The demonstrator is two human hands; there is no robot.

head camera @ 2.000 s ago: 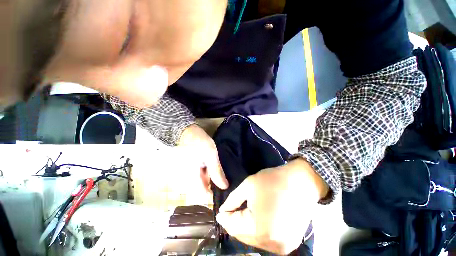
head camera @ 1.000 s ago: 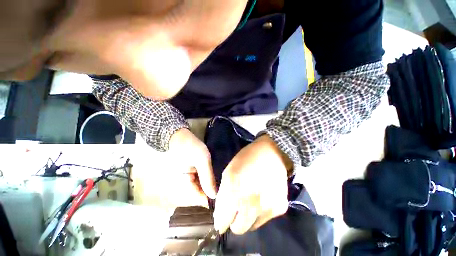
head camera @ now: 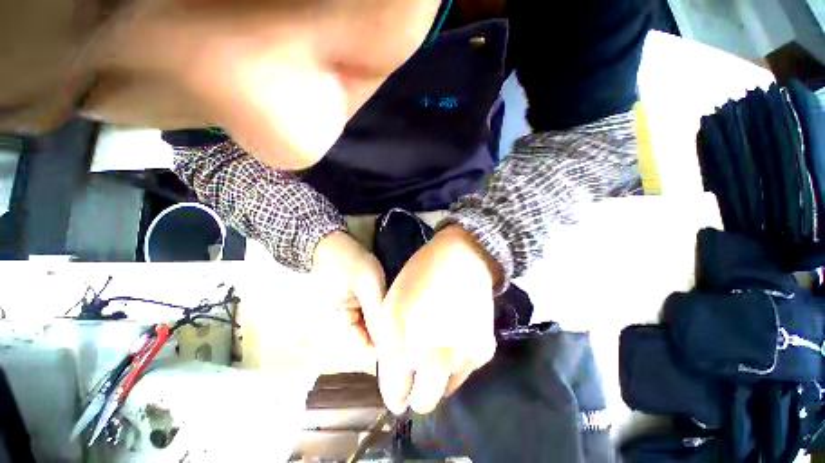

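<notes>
The view is turned, with the wearer's body at the top, so my left hand is on the picture's right. My left hand (head camera: 439,321) lies over a black cloth bag (head camera: 507,407), fingertips pinching its edge beside small dark metal parts at the needle area (head camera: 398,429). My right hand (head camera: 348,280) is at the bag's other side, fingers curled at the cloth edge, tips partly hidden by my left hand. A narrow black end with a pale edge line sticks out above both hands. Smoother grey cloth spreads at the lower right. The ridged brown machine plate (head camera: 344,392) lies left of the cloth.
Red-handled snips (head camera: 140,366) lie on the white machine (head camera: 203,407) at left, below black threads. Black bags (head camera: 724,335) lie at the right, with a black stack (head camera: 760,172) above. A round bin (head camera: 185,233) stands upper left. A face and apron fill the top.
My left hand and checked sleeve have moved left, towards my right hand. The bag has turned and shifted; more grey cloth shows at the lower right. The snips have not moved.
</notes>
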